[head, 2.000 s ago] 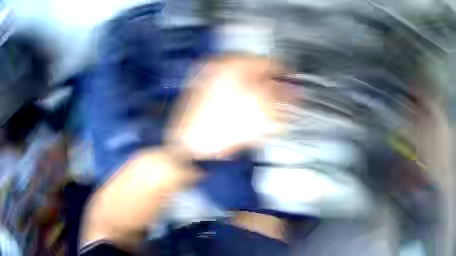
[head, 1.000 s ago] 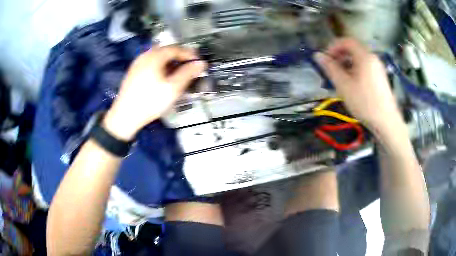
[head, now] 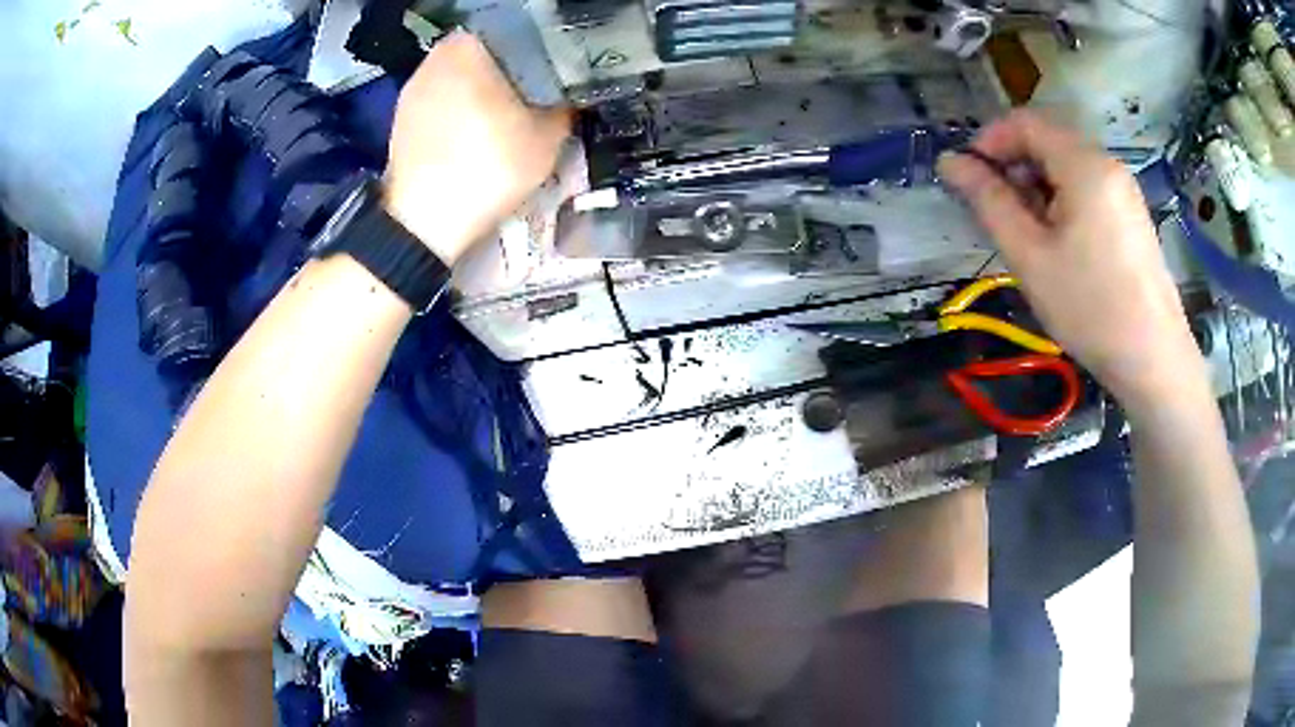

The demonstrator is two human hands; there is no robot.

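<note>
The navy strip (head: 883, 158) lies along the shiny metal guide (head: 753, 168) on the stained off-white sewing machine (head: 625, 384). My right hand (head: 1058, 213) pinches the strip at the guide's right end between thumb and fingers. My left hand (head: 476, 135), with a black watch band on the wrist, is at the guide's left end beside the machine head. Its fingers are bent and their tips are hidden, so I cannot tell if they hold anything. A silver slide plate (head: 717, 225) with a round screw sits just before the guide.
Snips with a yellow and a red handle (head: 1015, 395) lie on the machine front by my right wrist. Ridged navy rolls (head: 178, 242) lie on broad navy fabric (head: 398, 490) at left. White thread cones (head: 1250, 121) stand at far right. A navy strip hangs at right.
After the blurred earliest frame, both hands are at the machine. Since one second ago, my left hand has moved up towards the machine head; my right hand has stayed near the guide's right end.
</note>
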